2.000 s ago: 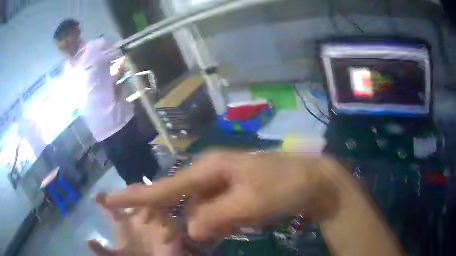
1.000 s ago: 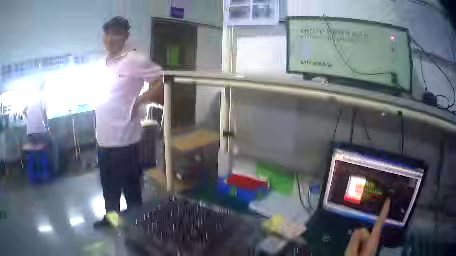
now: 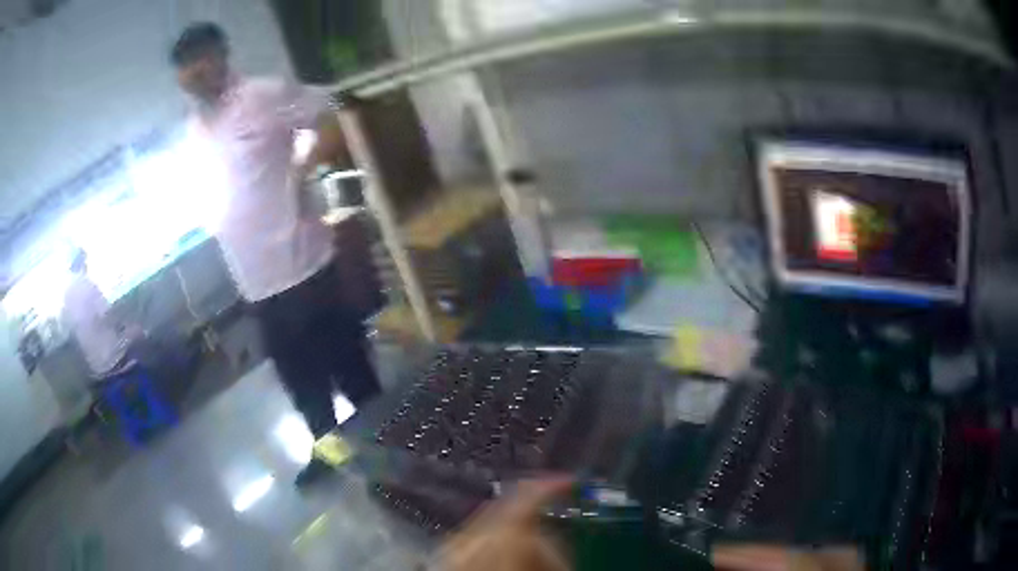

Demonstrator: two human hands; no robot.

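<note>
Blister trays (image 3: 480,407) with rows of small dark parts lie in front of me. More rows of parts (image 3: 748,457) lie to the right. My left hand (image 3: 508,533) is strongly blurred at the bottom centre, over the front edge of the trays. A small blue-white piece (image 3: 603,494) lies just beyond its fingers. Whether the hand holds anything cannot be told. My right hand (image 3: 787,555) shows only as a blurred strip of skin, cut off by the bottom edge. Its fingers cannot be made out.
A laptop (image 3: 865,223) with a lit screen stands at the back right. A blue bin (image 3: 580,299) with red contents and yellow paper (image 3: 692,348) lie behind the trays. A person (image 3: 274,201) in a pale pink shirt stands beyond the shelf frame (image 3: 385,223) at left.
The view has tilted down, bringing the trays into fuller view. The hand that pointed at the laptop screen is gone from there. Both hands now show low at the bottom edge.
</note>
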